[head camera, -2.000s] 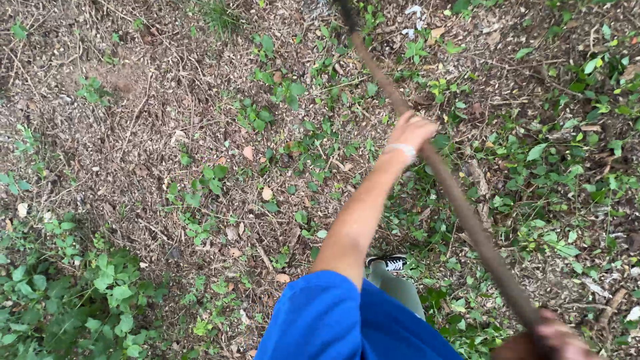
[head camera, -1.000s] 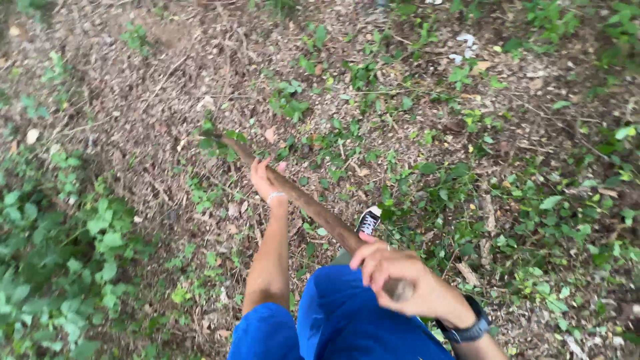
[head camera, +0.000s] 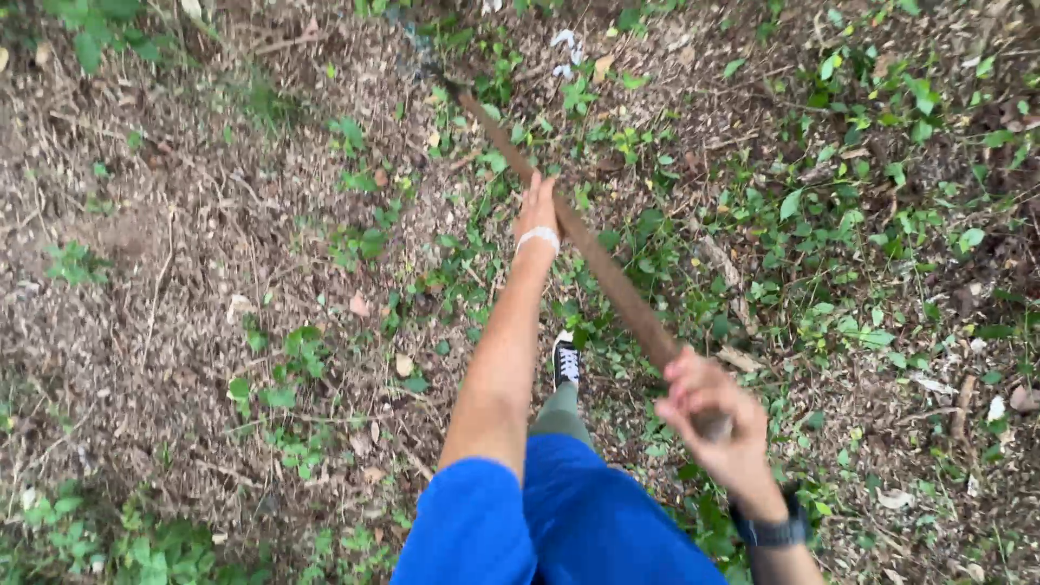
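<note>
A long brown wooden pole (head camera: pixel 613 280) runs slantwise from the upper middle to the lower right. Its far end is dark and blurred, so I cannot tell what is fixed there. My left hand (head camera: pixel 538 213), with a white band at the wrist, bears the pole partway along; its fingers lie straight against the wood and its thumb is hidden. Near the butt end my right hand (head camera: pixel 719 414) is wrapped around the pole, with the rounded end showing by the palm. A dark watch (head camera: pixel 770 524) sits on that wrist.
Dry leaf litter and twigs cover the ground (head camera: pixel 203 301), with low green plants (head camera: pixel 845 211) at the right and more at the lower left. A black and white sneaker (head camera: pixel 567 361) stands below the pole. White scraps (head camera: pixel 567 53) lie near the top.
The pole's far end has swung from the left to the upper middle since a second ago, and my left hand has moved with it. Both hands remain on the pole.
</note>
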